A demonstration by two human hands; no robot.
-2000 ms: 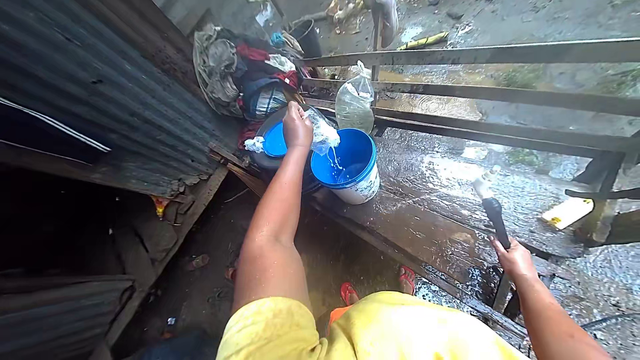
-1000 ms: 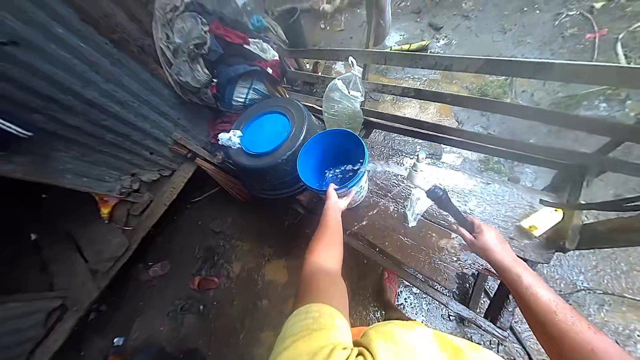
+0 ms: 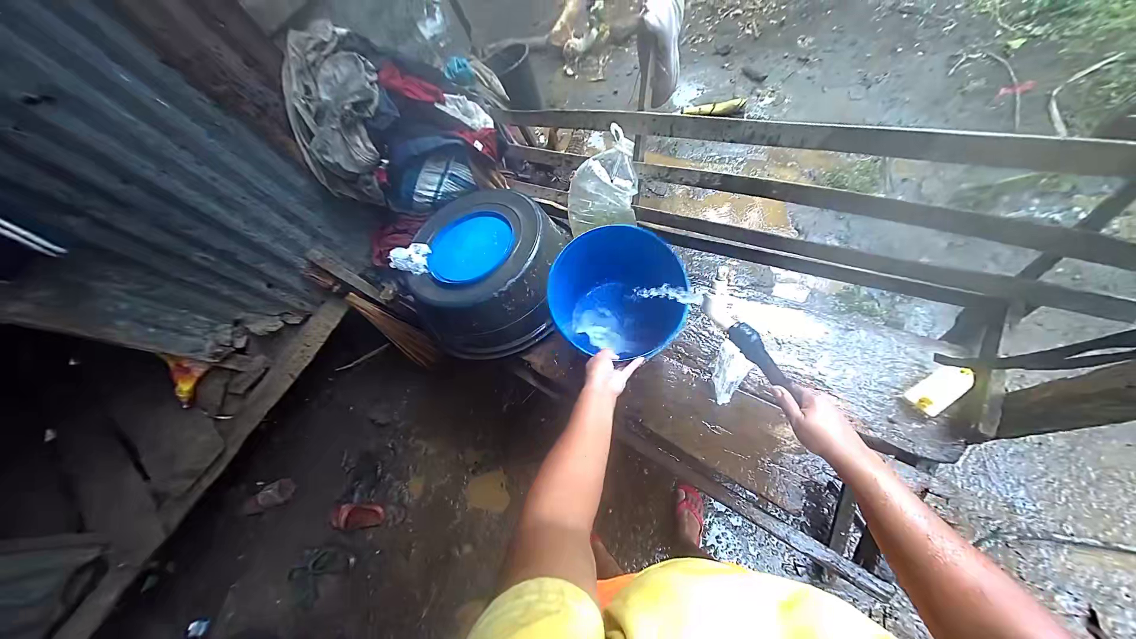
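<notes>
My left hand (image 3: 609, 371) grips the near rim of a blue plastic bucket (image 3: 621, 284), which is tilted toward me on the wet wooden bench. Some water lies at its bottom. My right hand (image 3: 803, 413) holds a dark pipe (image 3: 754, 351) with a tap (image 3: 721, 306) at its end. From the tap a stream of water runs into the bucket. A clear plastic bag (image 3: 731, 371) lies on the bench below the tap. Left of the bucket stands a large black tub (image 3: 488, 302) with a blue lid (image 3: 471, 248) on top and white crumpled plastic (image 3: 410, 258) at the lid's edge.
Behind the bucket a tied clear bag (image 3: 603, 188) leans on the wooden rails (image 3: 825, 144). Piled clothes (image 3: 426, 124) lie beyond the tub, beside a corrugated metal wall (image 3: 151, 160). A yellow item (image 3: 941, 389) is at the bench's right end. Sandals (image 3: 358, 516) lie on the muddy ground.
Two seconds ago my left hand held clear plastic over the bucket; it now holds the rim. The bucket has tilted toward me, and the tap's stream now enters it.
</notes>
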